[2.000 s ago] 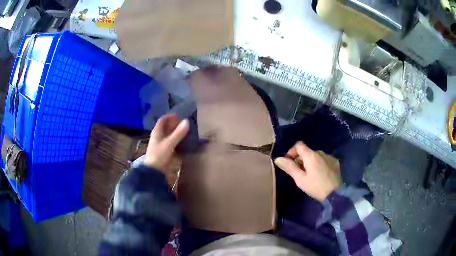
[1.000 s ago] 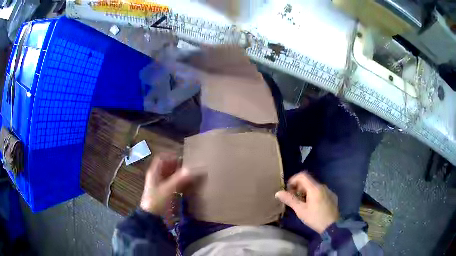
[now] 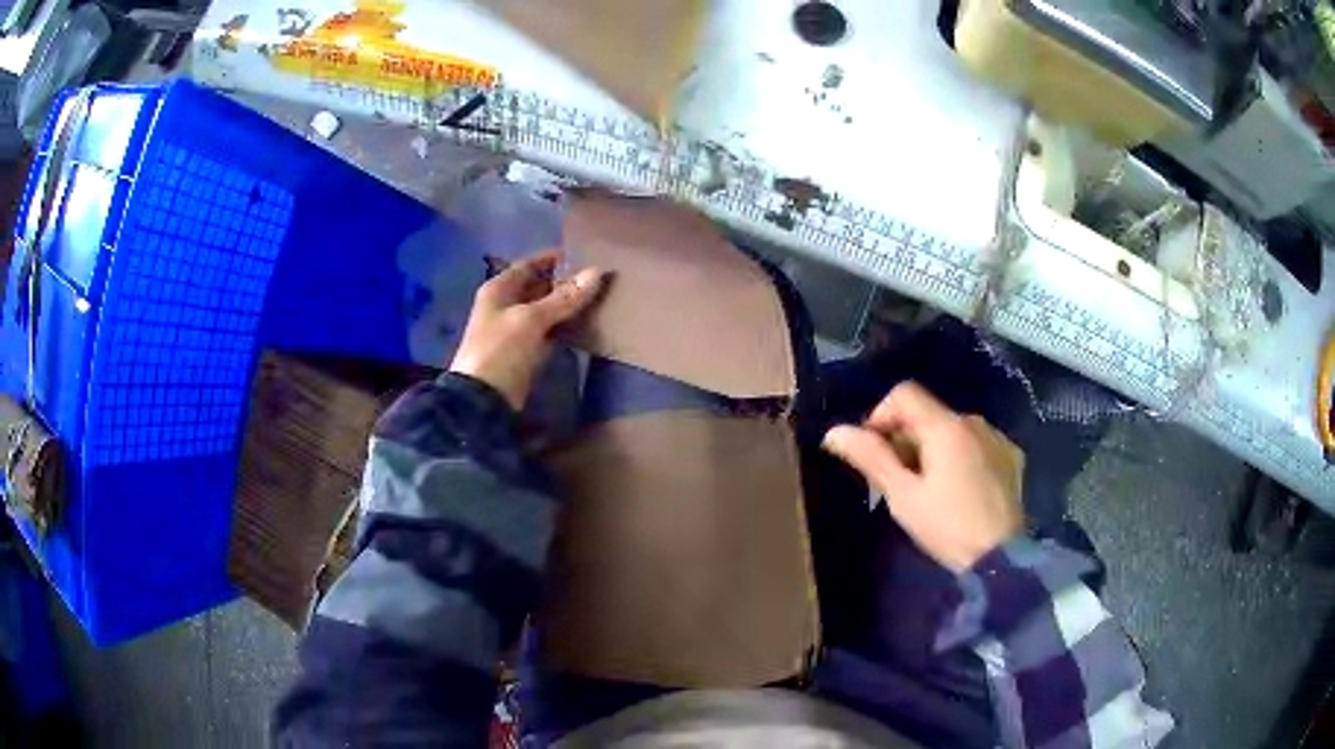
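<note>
Two brown fabric stacks or pieces lie on my lap. The upper piece (image 3: 681, 300) has a curved right edge and reaches up to the table edge. The lower piece (image 3: 681, 549) is squarer and lies nearer my body, with dark trousers showing between them. My left hand (image 3: 527, 322) pinches the upper piece's left edge, thumb on top. My right hand (image 3: 937, 476) is raised just right of the pieces, thumb and forefinger close together, not touching them. Whether it holds something small is unclear.
A blue plastic crate (image 3: 191, 293) stands left of my knees, with a striped brown board or stack (image 3: 300, 468) beside it. The white table (image 3: 893, 147) with its printed scale crosses ahead. Another brown piece (image 3: 615, 51) lies on it. Machine parts (image 3: 1098, 66) stand at upper right.
My left hand has moved up from beside the lower piece to the upper piece's edge. My right hand has lifted slightly away from the lower piece. The white tag is now hidden.
</note>
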